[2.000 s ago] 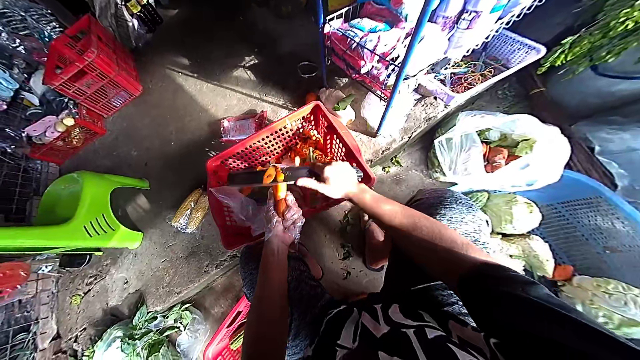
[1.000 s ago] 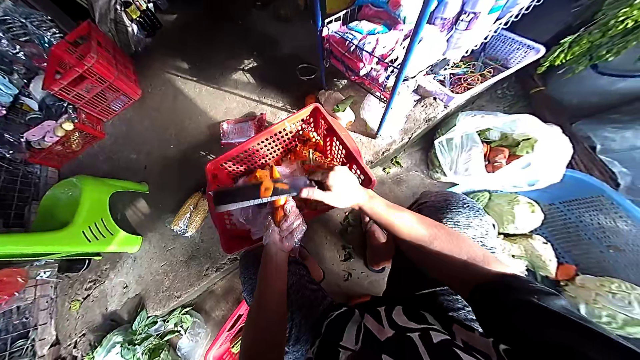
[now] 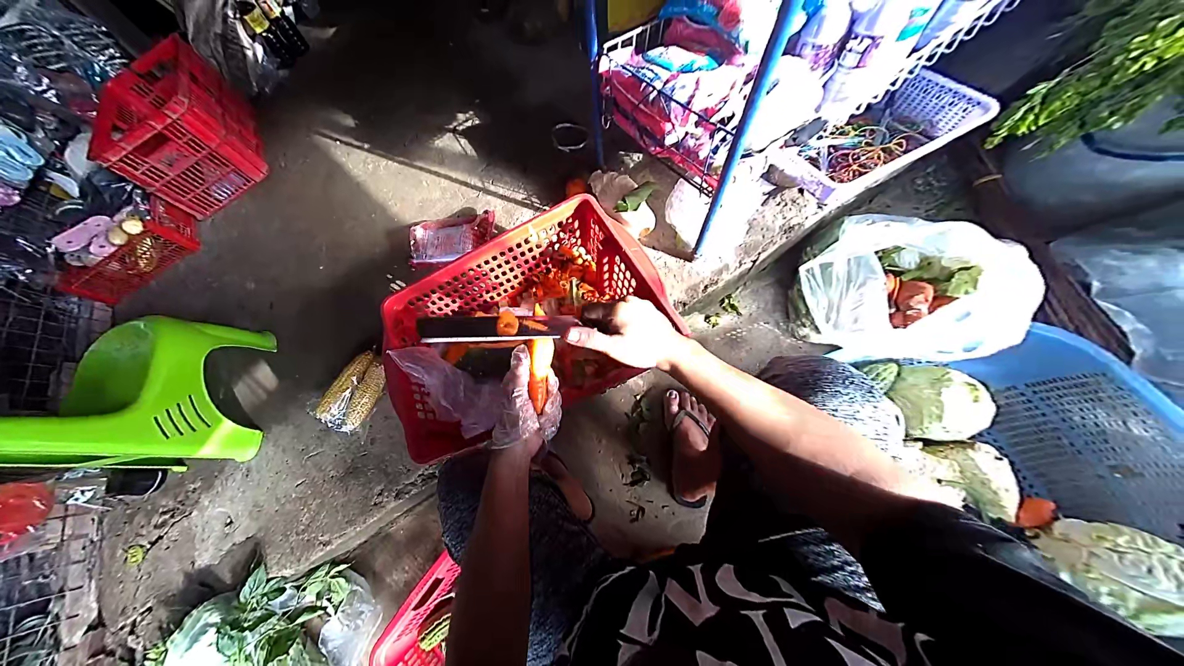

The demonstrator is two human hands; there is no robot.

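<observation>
My left hand [image 3: 524, 407], in a clear plastic bag or glove, holds a carrot [image 3: 540, 370] upright over the near side of a red perforated plastic basket [image 3: 647, 268]. My right hand [image 3: 629, 333] grips a wide dark-bladed knife [image 3: 462, 329], its handle mostly hidden by the fingers. The blade lies crosswise at the carrot's upper end, and an orange piece [image 3: 507, 322] rests on the blade. Inside the basket lie many cut orange pieces [image 3: 564, 277]. Loose clear plastic [image 3: 449, 388] hangs over the basket's left rim beside my left hand.
A green plastic chair [image 3: 139, 398] and stacked red crates [image 3: 180, 129] stand left. Bagged corn [image 3: 351, 393] lies on the floor. At right are a white plastic bag of vegetables [image 3: 925, 287] and a blue basket [image 3: 1091, 416] with cabbages [image 3: 943, 402]. A blue-framed rack [image 3: 754, 120] stands ahead.
The knife shifts slightly about the carrot's top, its blade tilted differently from a second ago. Both hands stay over the basket, keeping their holds.
</observation>
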